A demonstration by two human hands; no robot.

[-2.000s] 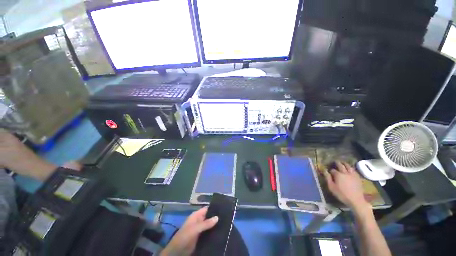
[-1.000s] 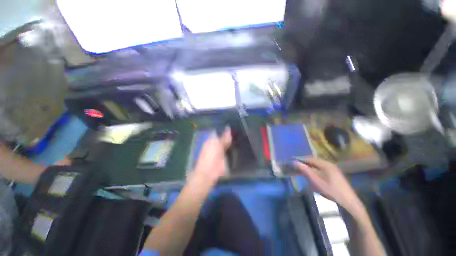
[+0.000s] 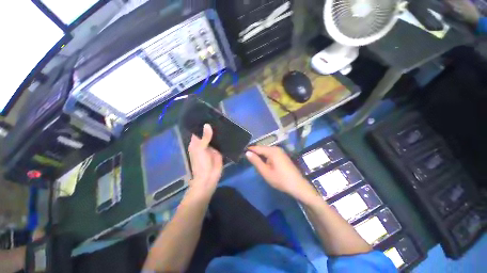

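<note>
A black smartphone [image 3: 227, 133] is held tilted above the bench, between the two coupler plates. My left hand [image 3: 204, 160] grips it from below, thumb on its face. My right hand [image 3: 273, 166] is at the phone's lower right corner, its fingertips pinched around a thin dark thing that looks like a cable end; a thin dark lead shows near the right plate. The left coupler plate [image 3: 164, 162] and the right coupler plate [image 3: 250, 113] lie on the green bench, both blue with silver edges.
A black mouse [image 3: 297, 86] lies on the patterned mat beside the white fan [image 3: 359, 18]. The tester [image 3: 155, 74] stands behind with blue cables. Several labelled phones [image 3: 335, 181] lie in a row at lower right, near a black tray [image 3: 427, 176].
The view has turned and shifted right. My hands have come together at the phone, which is now raised between them. The mouse on the mat is uncovered since the oldest frame.
</note>
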